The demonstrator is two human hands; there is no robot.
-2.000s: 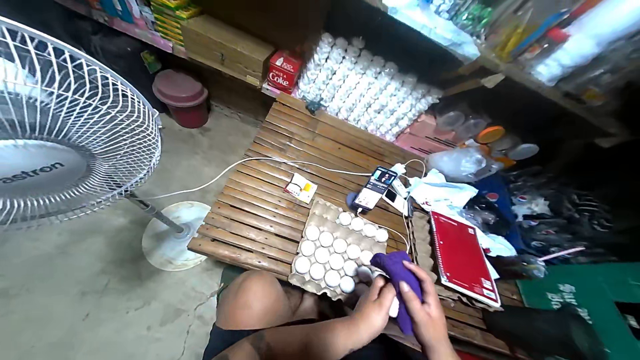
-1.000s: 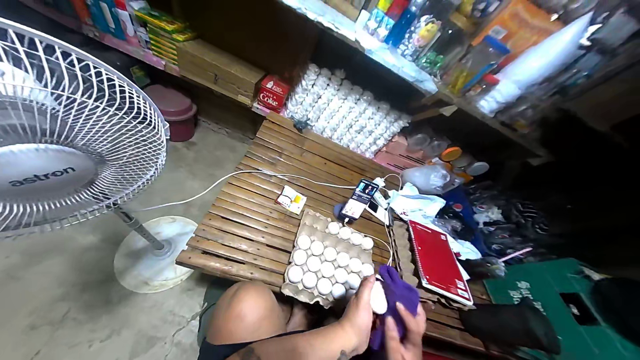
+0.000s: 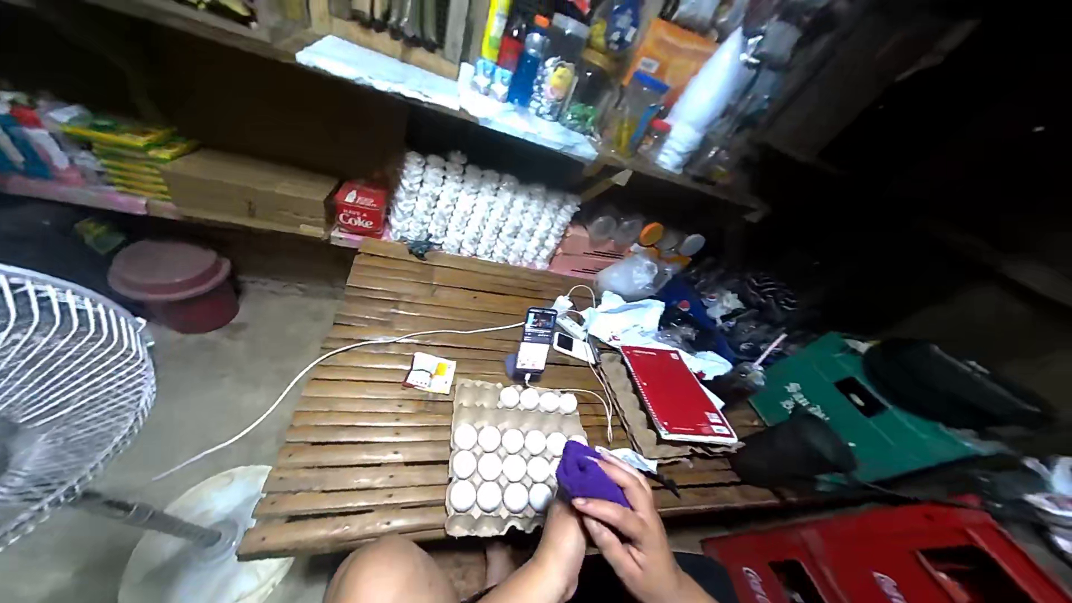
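A purple cloth is bunched between my two hands, just past the right edge of a pulp egg tray. My right hand presses its fingers on the cloth. My left hand lies under and behind it, largely covered; whatever it holds is hidden by the cloth. White eggs fill several rows of the tray, and the row at the far end has bare cups at its left. Beyond the tray a phone with a cable plugged in rests on the slatted bamboo table.
Right of the tray, a red spiral notebook lies on another egg tray. A white cable crosses the table. An electric fan stands at left, a red crate at lower right. Stacked egg trays stand behind.
A second ago a white egg showed in my left hand beside the cloth; now the cloth covers that spot and both hands are closed together around it. The view has shifted to the right.
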